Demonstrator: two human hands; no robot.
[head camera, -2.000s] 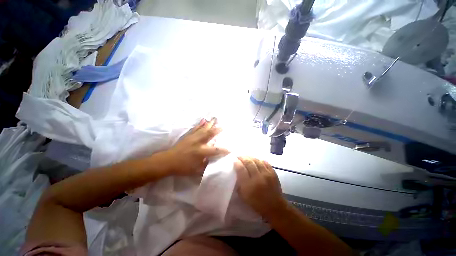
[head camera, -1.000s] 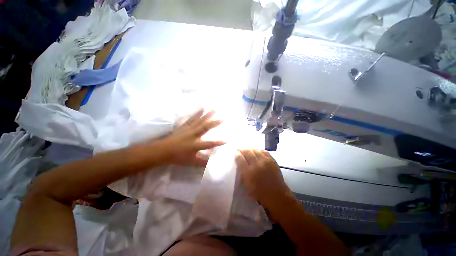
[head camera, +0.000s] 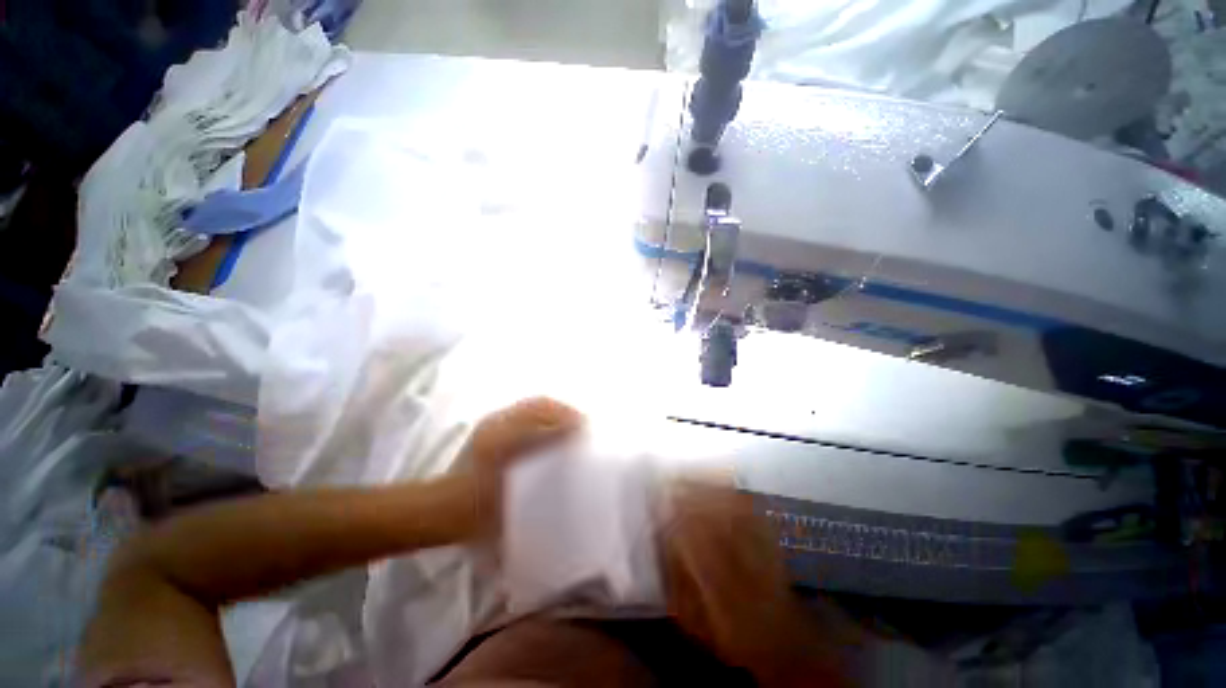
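Observation:
A white garment piece (head camera: 323, 390) lies over the table's left half and hangs over the front edge, glaring under the lamp. My left hand (head camera: 527, 441) is blurred, curled at the left edge of a small white part (head camera: 571, 524) and gripping it. My right hand (head camera: 713, 538) is blurred at that part's right side; its fingertips are lost in glare and blur. Both hands are in front of the sewing machine (head camera: 861, 229), nearer my body than the needle area (head camera: 713, 323).
A thick bundle of white pieces (head camera: 148, 202) stands at the left, with a pale blue tie (head camera: 245, 206) beside it over brown cardboard (head camera: 276, 145). The machine table's grey front edge (head camera: 887, 538) carries a ruler scale. More white cloth (head camera: 887, 40) lies behind the machine.
My left hand has moved down from the spread cloth and curled at the small part. My right hand has moved slightly down. The small part is nearer my body. The view has shifted slightly.

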